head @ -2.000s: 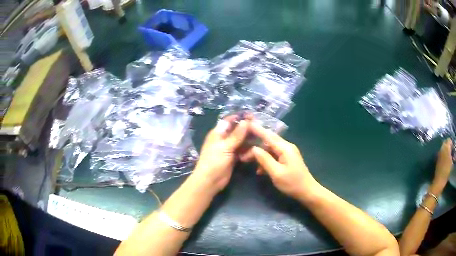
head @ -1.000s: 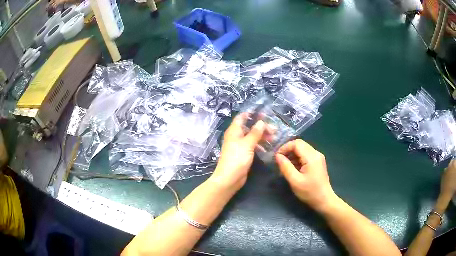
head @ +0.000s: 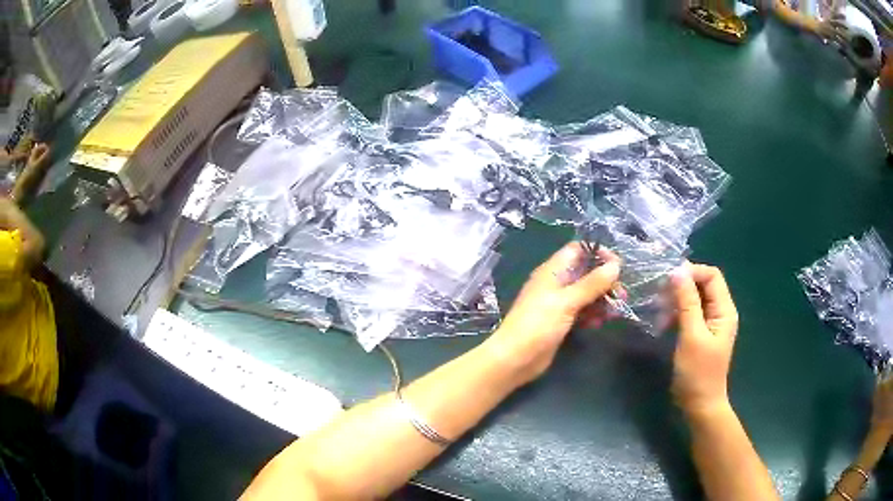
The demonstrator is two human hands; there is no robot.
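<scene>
A clear zip-lock bag (head: 641,284) is held in front of me, over the near right edge of the large pile of bags (head: 421,220). My left hand (head: 553,303) pinches its left side between thumb and fingers, with small dark bits showing at the fingertips. My right hand (head: 703,328) is at the bag's right side, thumb and fingers closed together on its edge. The piled bags are shiny and flat, with dark contents.
A blue bin (head: 490,49) with dark contents stands behind the pile. A yellow-topped metal box (head: 171,108) is at the left. A white power strip (head: 240,377) and cord lie at the near left. A smaller bag pile (head: 852,294) and another person's arm (head: 876,440) are at the right.
The view has turned left, so the bench things appear farther right. My hands, close together two seconds ago, are now apart with the clear bag spread between them.
</scene>
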